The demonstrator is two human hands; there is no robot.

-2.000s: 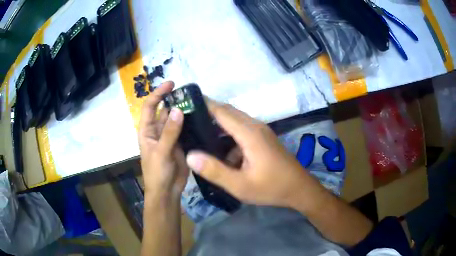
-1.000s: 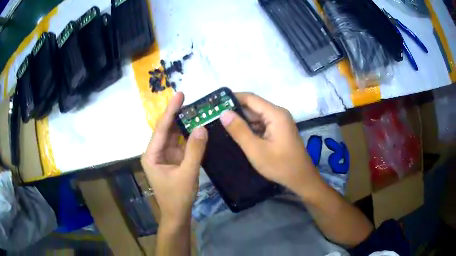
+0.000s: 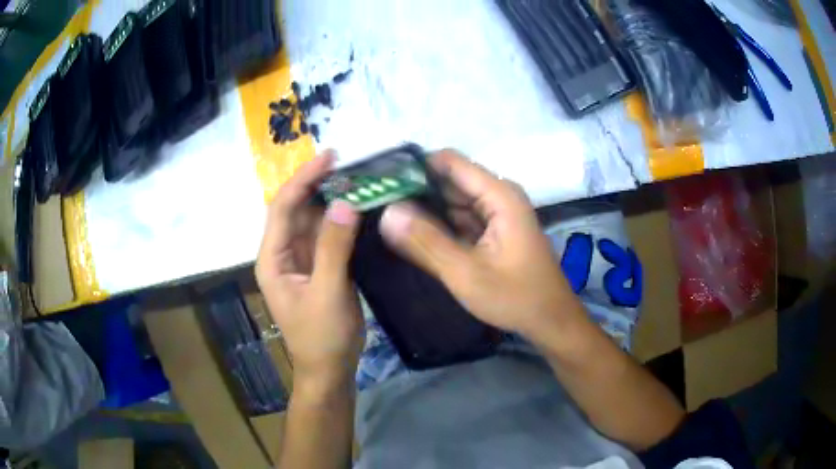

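Note:
A black housing shell [image 3: 412,307] is held over my lap, tilted, its far end near the bench edge. A green circuit board [image 3: 380,190] with a row of pale components sits across its far end; it is slightly blurred. My left hand [image 3: 312,266] grips the shell's left side, thumb at the board's near edge. My right hand [image 3: 500,247] grips the right side, thumb lying on the shell just below the board. Fingers under the shell are partly hidden. Tiny black button caps [image 3: 298,112] lie in a loose pile on and beside the yellow tape.
Fitted housings [image 3: 128,114] overlap in a row at left. An empty ribbed shell [image 3: 573,55], a clear plastic bag [image 3: 674,92] around black shells and blue-handled cutters [image 3: 759,69] lie at right. Below the bench are a carton [image 3: 197,366] with dark pieces and red plastic [image 3: 720,247] in another carton.
The shell has turned from sideways to board-end up, with both thumbs by the board. Since one second ago, my right thumb has shifted left and the shell has moved slightly.

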